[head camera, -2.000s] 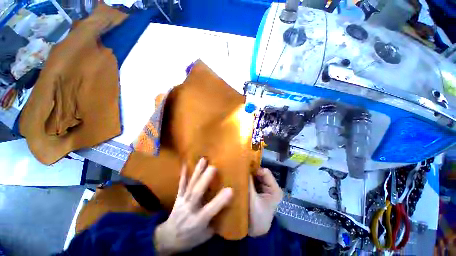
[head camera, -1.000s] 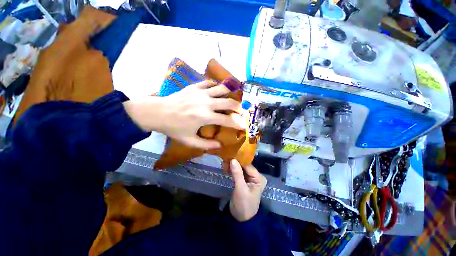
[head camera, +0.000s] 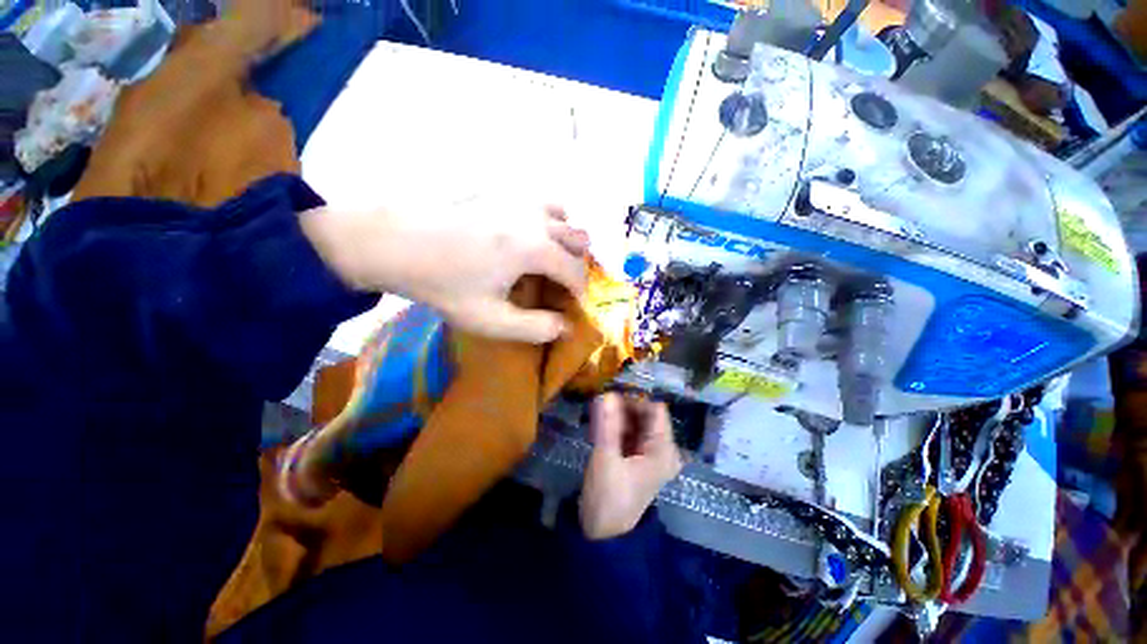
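Note:
The brown fabric panel [head camera: 472, 421] lies bunched at the needle area [head camera: 644, 315] under a bright lamp and hangs over the table's near edge. Plaid fabric [head camera: 396, 396] shows on its left side. My left hand [head camera: 472, 271] grips the brown cloth left of the needle, its fingertips partly hidden in the fold. My right hand [head camera: 629, 459] is just below the needle area, fingers bent together near the cloth's edge; whether it pinches anything cannot be told. The white and blue sewing machine [head camera: 868, 214] stands to the right.
A stack of brown cut panels [head camera: 189, 138] lies at the left, partly behind my sleeve. Scissors [head camera: 937, 547] with yellow and red handles lie at the lower right beside a black-white patterned strip [head camera: 994, 440]. A ruler tape [head camera: 730, 503] runs along the near edge.
The brown cloth has turned and folded, its plaid side swinging from behind the needle down to the near left. My left hand came up beside the needle, then shifted slightly left.

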